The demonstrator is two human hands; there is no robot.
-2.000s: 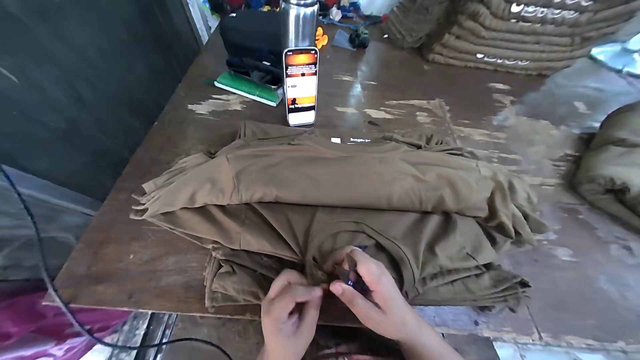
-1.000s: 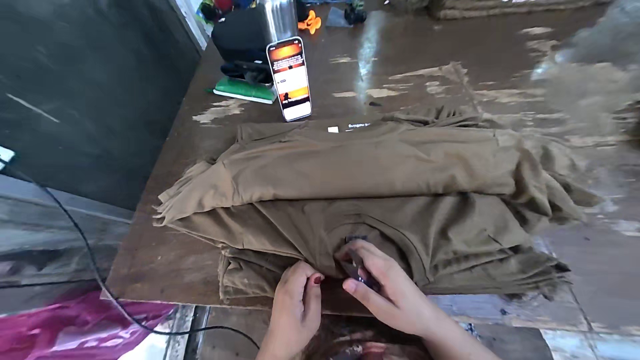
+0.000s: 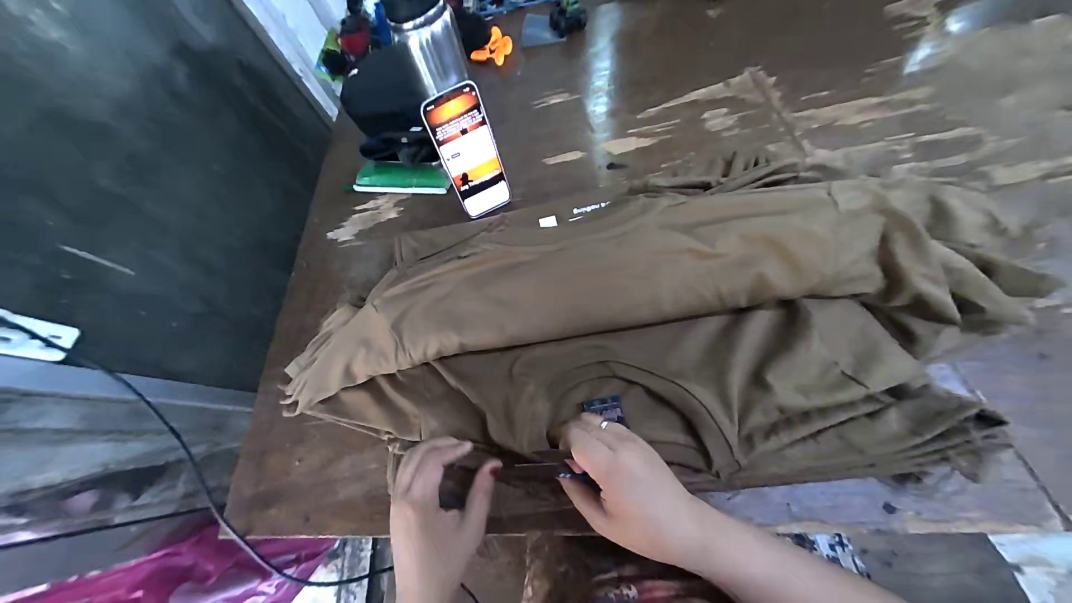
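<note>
Brown shirts lie in a layered pile on the wooden table. The nearer shirt's round neckline faces up, with a small dark neck label inside it. My right hand is at the label, fingers closed on a small dark tool that is mostly covered; a thin strand or blade runs left from it. My left hand is beside the shirt's near edge, thumb and fingers apart, holding nothing that shows.
A lit smartphone leans against a black case and a steel bottle. A green item lies beside them. An orange piece is farther back. A black cable hangs at the left, over pink cloth.
My left hand has moved away from my right hand, and its fingers have spread. The neck label now shows more clearly. The view has shifted.
</note>
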